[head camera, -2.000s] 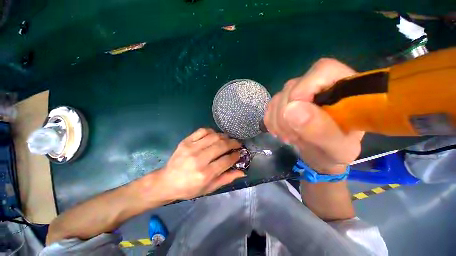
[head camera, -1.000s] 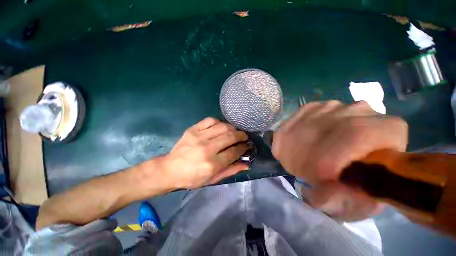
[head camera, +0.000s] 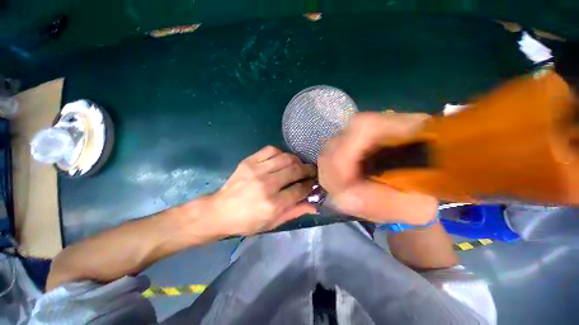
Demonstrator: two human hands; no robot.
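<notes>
A small round unit (head camera: pixel 315 195), dark with shiny details, sits at the near bench edge. My left hand (head camera: pixel 263 190) holds it between thumb and fingers. My right hand (head camera: pixel 374 168) grips the orange electric screwdriver (head camera: pixel 495 143), blurred, with its body stretching to the right. The screwdriver's tip is hidden behind my right hand, close beside the unit. The round grey screw tray (head camera: pixel 317 120) lies just beyond both hands, its right edge partly covered by my right hand.
A white round item with a clear cup (head camera: pixel 82 138) stands at the left, beside a tan cardboard sheet (head camera: pixel 38 171). A white tissue (head camera: pixel 534 47) lies at the far right. A blue stool (head camera: pixel 479 222) shows below the bench at the right.
My right hand and the screwdriver have moved left towards the unit, and the screwdriver body has swung up. It now covers the silver cylinder. My left hand keeps its hold.
</notes>
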